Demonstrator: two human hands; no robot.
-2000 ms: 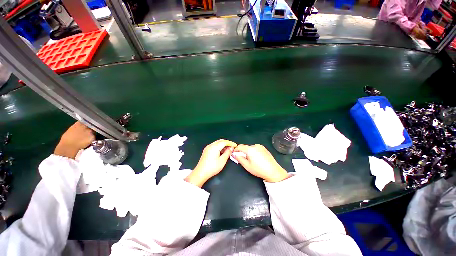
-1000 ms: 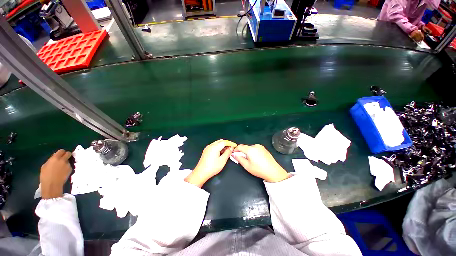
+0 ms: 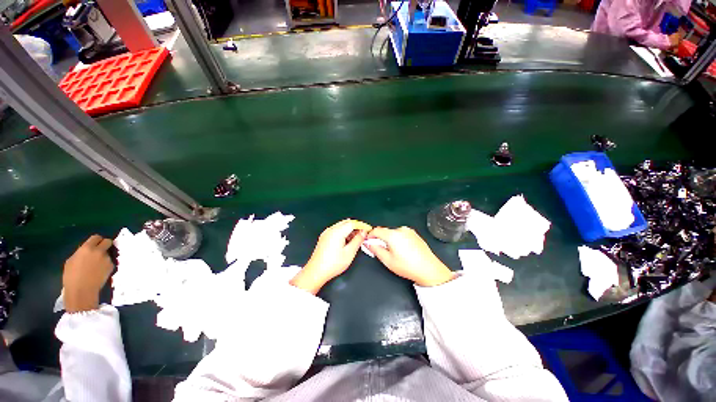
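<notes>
My left hand point(image 3: 334, 253) and my right hand point(image 3: 405, 253) meet at the fingertips low in the middle of the view, over the green belt. Both pinch a small white wipe point(image 3: 375, 246) between them. A small workpiece may be inside the fingers, but it is hidden. A clear dispenser bottle point(image 3: 450, 221) stands just right of my right hand. White wipes point(image 3: 512, 228) lie beside it. More loose wipes point(image 3: 259, 238) lie left of my left hand.
A blue bin point(image 3: 587, 206) with wipes stands right, beside a heap of dark workpieces point(image 3: 667, 224). Single workpieces point(image 3: 502, 155) lie on the belt point(image 3: 353, 141). Another person's hand point(image 3: 88, 271) rests left by a second bottle point(image 3: 174, 238). A grey post point(image 3: 94, 157) slants at left.
The single workpieces have shifted right along the belt. The other person's hand at left has moved from behind the second bottle to the left of the wipes. My hands have stayed in place.
</notes>
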